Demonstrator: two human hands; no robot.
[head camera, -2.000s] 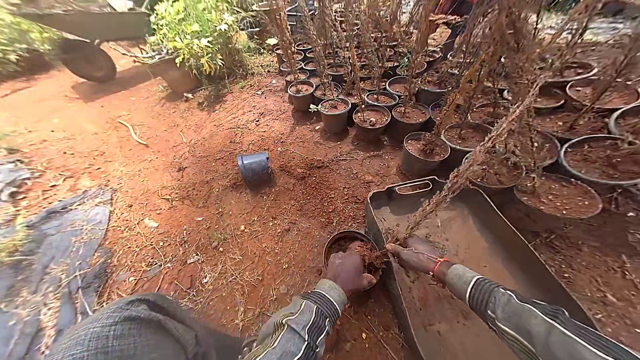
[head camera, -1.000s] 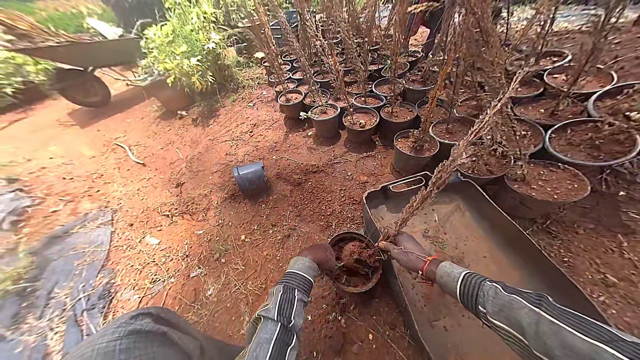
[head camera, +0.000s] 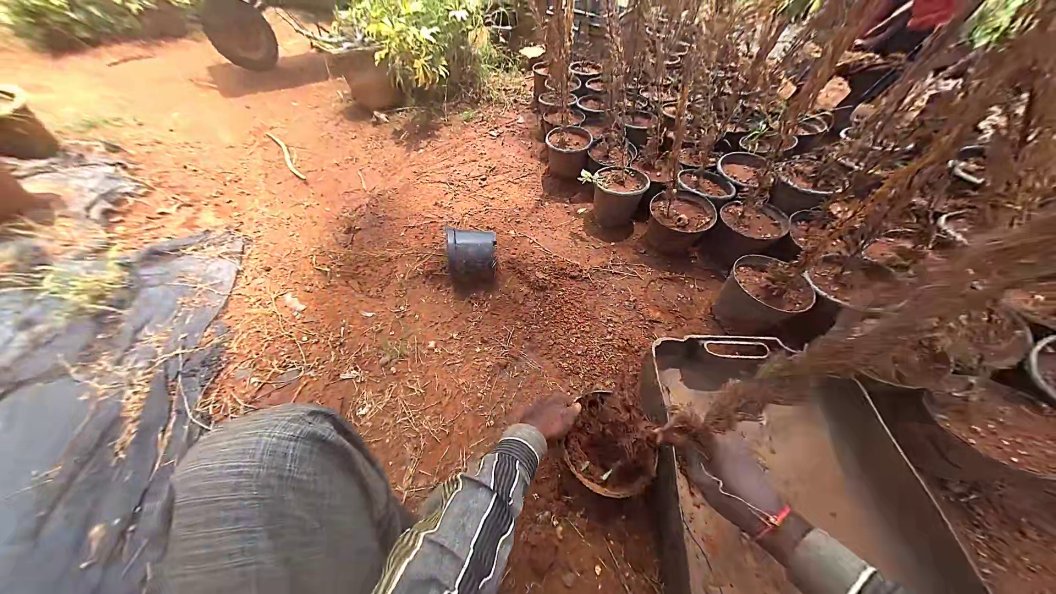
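Observation:
A round plant pot with red soil and a root mass (head camera: 612, 450) stands on the ground in front of me. My left hand (head camera: 553, 415) grips its rim at the upper left. My right hand (head camera: 730, 474) is closed around the lower stem of a dried brown plant (head camera: 825, 355), over the edge of a shallow metal tray (head camera: 792, 445). The plant leans to the upper right, and its base lies at the pot's right rim. Its upper part is blurred.
An empty dark pot (head camera: 471, 257) lies on its side on the red soil. Rows of potted dried plants (head camera: 681, 216) stand at the upper right. Black plastic sheeting (head camera: 91, 412) covers ground at the left. A wheelbarrow wheel (head camera: 241, 35) and a leafy potted shrub (head camera: 404, 49) are farther back.
My left hand has moved from the soil inside the pot to its rim. The dried plant in my right hand has tilted lower toward the right.

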